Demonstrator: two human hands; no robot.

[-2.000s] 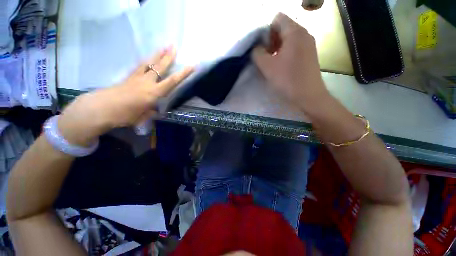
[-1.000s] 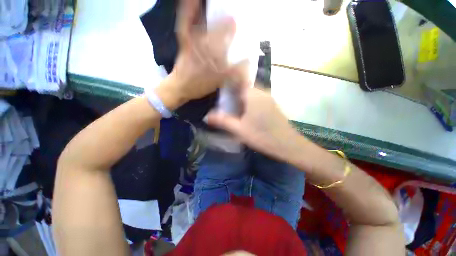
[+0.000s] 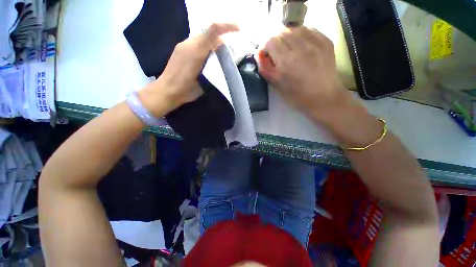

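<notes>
A black fabric panel (image 3: 203, 116) lies under my left hand (image 3: 183, 73) and hangs a little over the table's front edge. A pale narrow strip (image 3: 237, 94) runs along its right side, with its upper end at my left fingertips. My left hand pinches or presses the work there; glare hides the exact contact. A shiny black strip (image 3: 255, 88) lies right of the pale strip, its top near my right fingertips. My right hand (image 3: 300, 65) is curled, with its fingertips close to the strip; whether they grip it is hidden. The presser foot area is lost in glare.
Another black panel (image 3: 159, 34) lies behind my left hand. A smartphone (image 3: 377, 49) with a studded edge and a yellow label (image 3: 441, 40) are at right. A layered pile in a printed white bag (image 3: 26, 88) is at left. The table's green edge (image 3: 308, 151) crosses above my lap.
My hands have moved apart from their blurred, overlapping position. The pale strip now shows along the black panel, which lies across the table edge. My right hand has moved up and right.
</notes>
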